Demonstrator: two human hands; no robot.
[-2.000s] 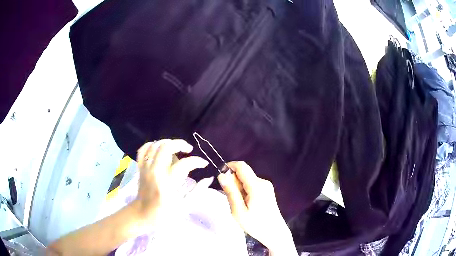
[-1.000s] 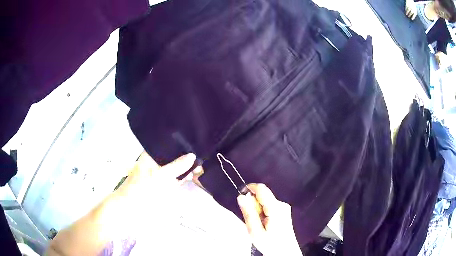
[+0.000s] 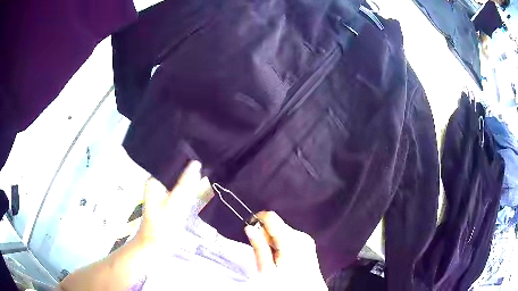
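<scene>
A large black jacket (image 3: 272, 125) lies spread before me, its front opening running diagonally from upper right to lower left. My left hand (image 3: 176, 196) is at the jacket's lower hem, fingers on the cloth near the front edge; glare washes out part of it. My right hand (image 3: 281, 241) holds a thin wire loop tool (image 3: 232, 203) between thumb and finger. The tool's narrow tip points up and left, close to the lower front edge beside my left fingers. Whether the tip touches the cloth is unclear.
The white tabletop (image 3: 74, 133) shows at left. A dark purple cloth (image 3: 51, 51) hangs at upper left. More black garments (image 3: 468, 187) lie at right, with a blue-grey garment (image 3: 504, 145) beyond them. Dark folded cloth (image 3: 454, 34) lies at upper right.
The jacket first came down and right in view, its collar end appearing, then shifted slightly left. My left fingers now lie on the hem. The wire tool stays in my right hand.
</scene>
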